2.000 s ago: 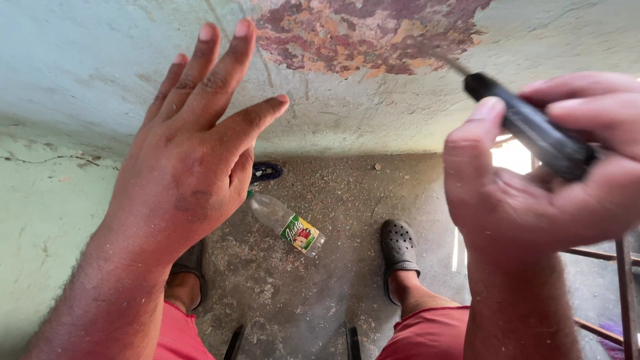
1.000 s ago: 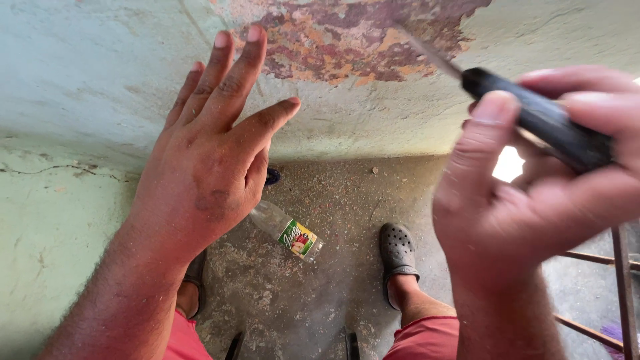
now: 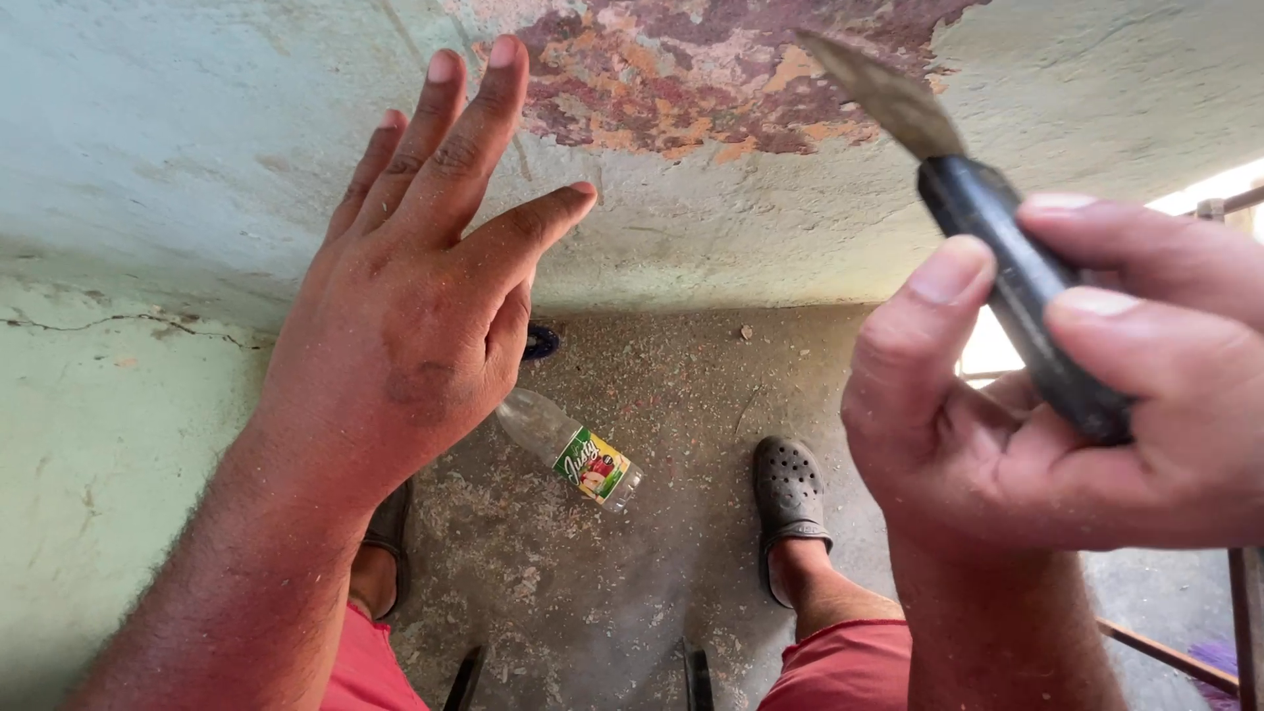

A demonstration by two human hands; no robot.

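My right hand [image 3: 1066,395] grips the black handle of a metal-bladed scraper or knife [image 3: 889,99]. Its blade points up and left, in front of a bare patch [image 3: 671,94] of reddish, purple and orange layers in the pale painted wall [image 3: 671,217]. Whether the tip touches the wall cannot be told. At the left, my left hand [image 3: 425,267] holds nothing; its fingers are spread and point up, with the fingertips beside the patch's left edge. Whether they press on the wall is not plain.
An empty clear plastic bottle [image 3: 538,425] with a label lies on the concrete floor [image 3: 612,583], among scattered paint flakes. My feet wear dark clogs [image 3: 790,494]. A cracked green wall [image 3: 109,444] stands at the left, and metal bars [image 3: 1246,612] at the lower right.
The blade, blurred in the earlier frames, now shows clearly and the tool is held at a steeper angle. My left hand keeps its spread pose.
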